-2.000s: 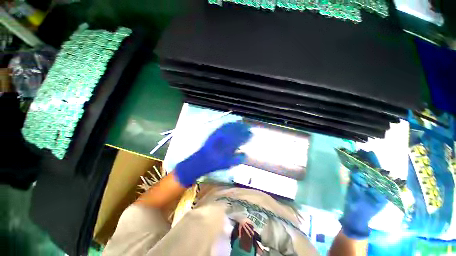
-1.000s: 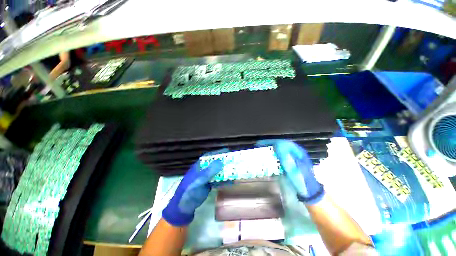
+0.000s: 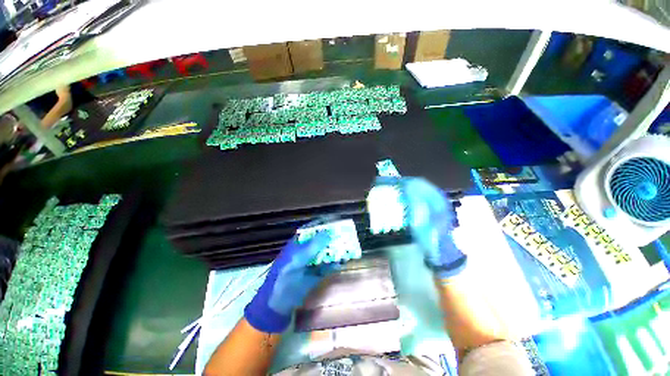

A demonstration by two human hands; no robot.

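My left hand (image 3: 297,275), in a blue glove, holds a short piece of pale-green circuit board panel (image 3: 339,241) above the dark work block (image 3: 349,295). My right hand (image 3: 430,224), gloved and blurred, holds another piece of panel (image 3: 387,208) at the front edge of the black foam stack (image 3: 294,180). The two pieces are apart. A small separated board (image 3: 386,169) shows just beyond the right piece, on or over the foam; whether it is touched cannot be told. Rows of separated boards (image 3: 308,114) lie at the back of the foam.
More boards (image 3: 55,264) cover a black stack at left. Thin white strips (image 3: 192,332) lie left of the block. Panels with yellow transformers (image 3: 540,248) lie on a printed blue sheet at right, near a white fan (image 3: 639,187). A blue tote (image 3: 580,121) stands behind. A person's arm (image 3: 57,106) shows far left.
The panel held between both hands is now in two pieces, one in each hand. My right hand has moved slightly up and away from my left. The view has shifted a little.
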